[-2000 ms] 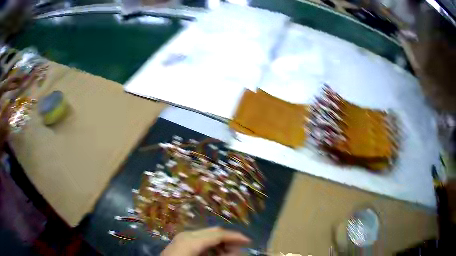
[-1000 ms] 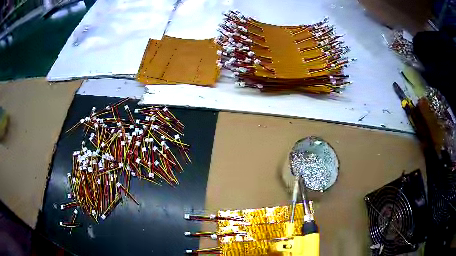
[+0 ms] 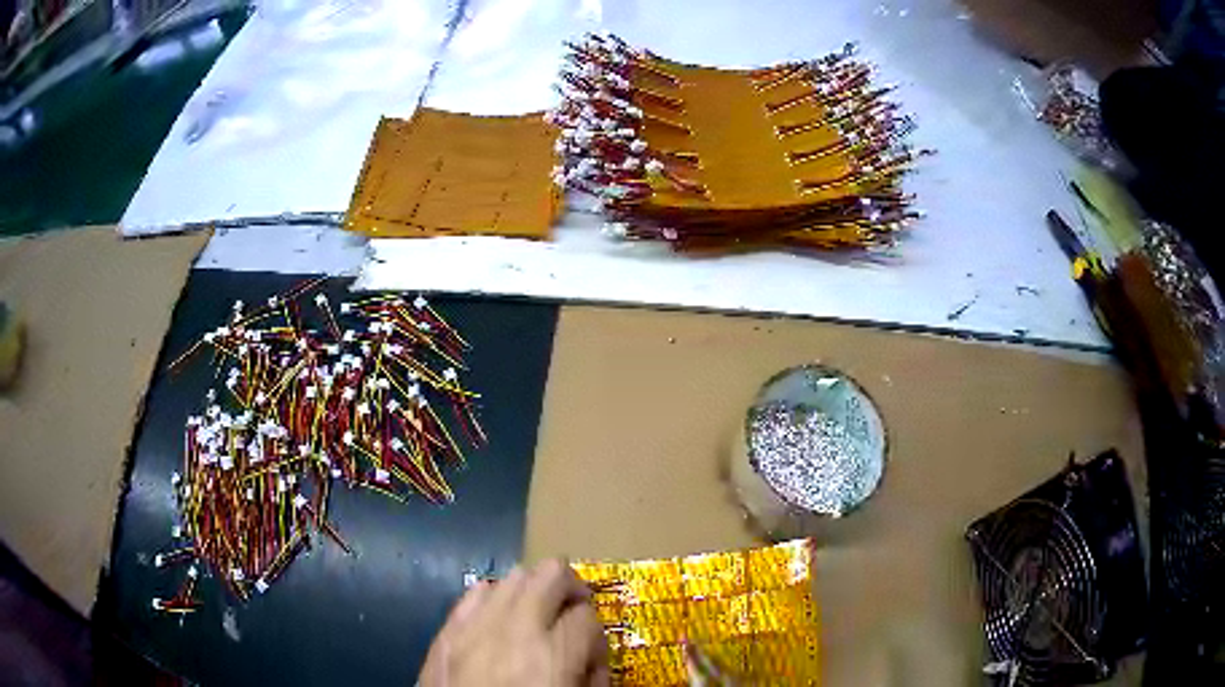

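My left hand [image 3: 521, 633] is at the bottom edge, fingers curled over the left edge of the gold flexible circuit panel [image 3: 752, 597]. A white plug [image 3: 478, 577] sticks out left of the fingers; whether they grip a lead is hidden. A blurred slim tool tip, perhaps the soldering iron [image 3: 701, 663], is low over the panel. My right hand is out of the picture. Loose connector leads [image 3: 323, 403] lie left on the black mat [image 3: 403, 577]. The round cup of silvery bits [image 3: 817, 450] stands above the panel.
Bare amber panels [image 3: 457, 175] and a fanned stack of wired panels [image 3: 739, 141] lie on white sheets [image 3: 994, 201] at the back. A black fan [image 3: 1055, 577] is at right. A yellow-and-black tool [image 3: 1081, 269] and bagged parts lie at the right edge. Brown cardboard [image 3: 645, 403] covers the bench.
My left hand has come in over the panel's left edge. The iron and its yellow handle have moved down, mostly out of view. The view has shifted slightly.
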